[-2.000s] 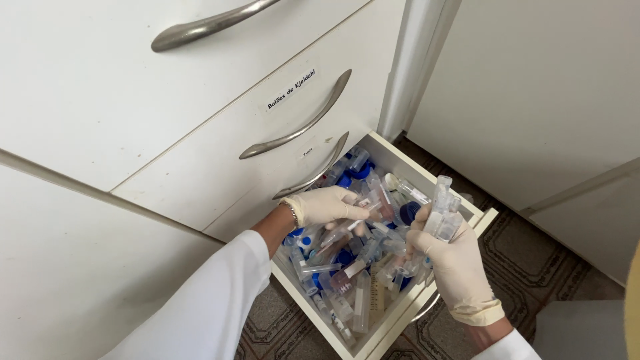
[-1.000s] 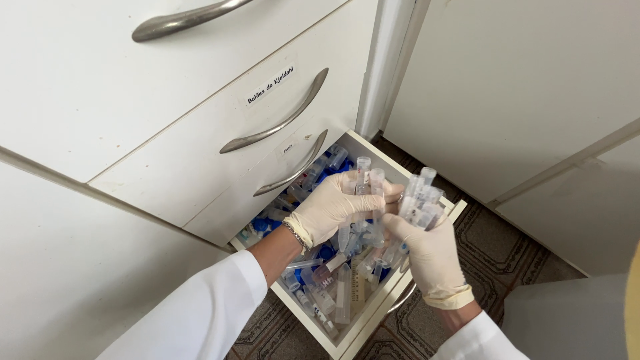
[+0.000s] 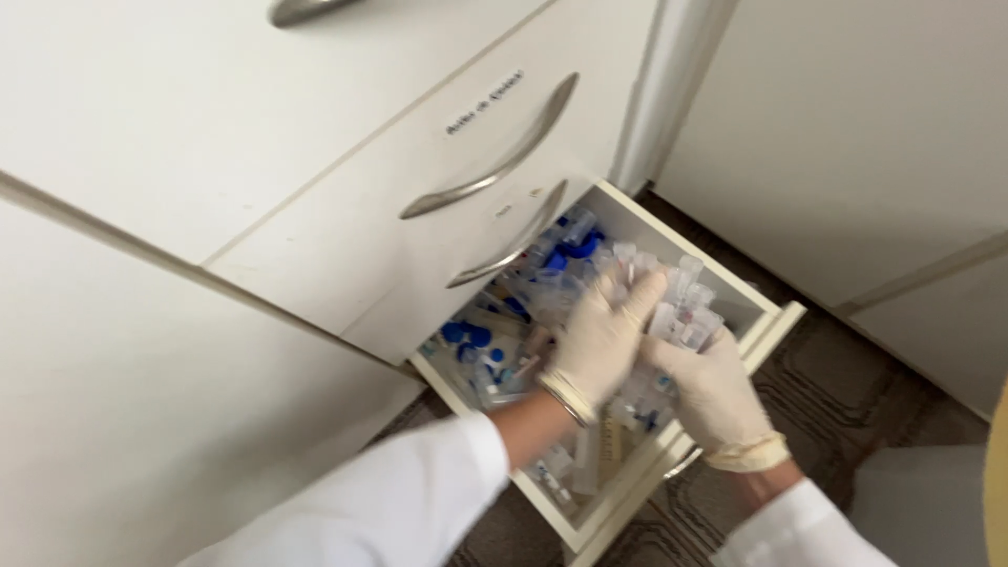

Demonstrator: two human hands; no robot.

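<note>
My left hand (image 3: 602,339), in a pale latex glove and blurred by motion, is over the open drawer (image 3: 543,508), its fingers around clear plastic tubes (image 3: 626,256). Close beside it on the right, my right hand (image 3: 713,390), gloved too, grips a bunch of clear plastic tubes (image 3: 689,319) that point upward. Beneath both hands the drawer holds a jumble of clear plastic tubes, blue caps (image 3: 476,335) and a yellowish strip with markings (image 3: 609,441). My hands hide the middle of the drawer.
White drawer fronts with curved metal handles (image 3: 504,169) rise behind the open drawer; one bears a label. White cabinet panels (image 3: 850,142) stand at the right. The floor (image 3: 835,378) has dark patterned covering. A grey object (image 3: 921,504) is at the lower right.
Two seconds ago my left hand was down among the drawer's contents; one second ago it held upright tubes beside my right hand. My right hand still holds its bunch.
</note>
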